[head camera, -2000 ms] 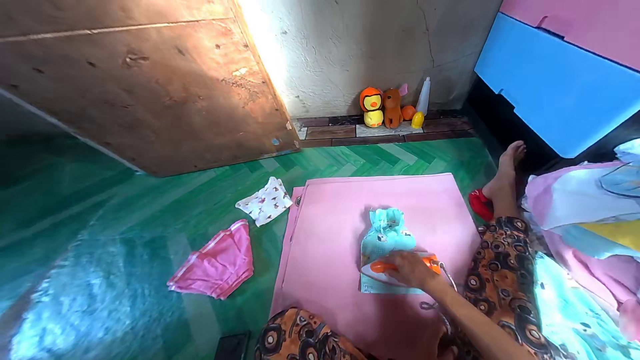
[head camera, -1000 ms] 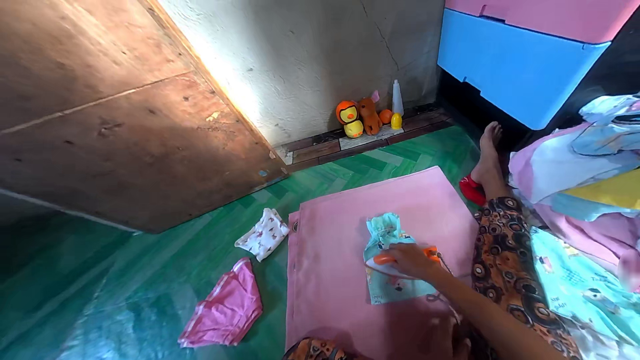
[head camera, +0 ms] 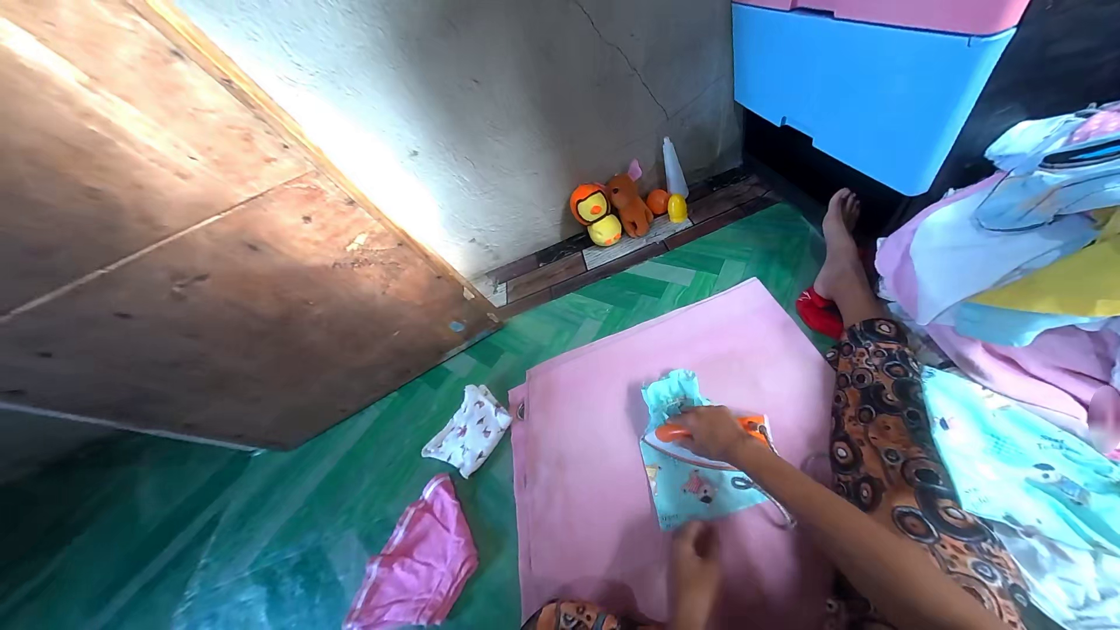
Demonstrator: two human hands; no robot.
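My right hand grips the orange handle of a clothes iron, whose soleplate rests on a small light-blue printed garment with a gathered top edge. The iron's cord runs off toward my right forearm. My left hand, somewhat blurred, is at the garment's lower edge; whether its fingers pinch the cloth cannot be made out. Under the garment lies a pink cloth pad, spread on the green floor. Left of the pad are a folded white printed garment and a pair of pink underpants.
Heaped clothes and a light-blue printed cloth lie right of my outstretched leg. Blue drawers stand at the upper right. Soft toys and a white bottle line the wall. A wooden panel fills the upper left.
My left hand has come to the light-blue garment's lower edge from farther right, by my leg. My right hand stays on the iron. The view has turned.
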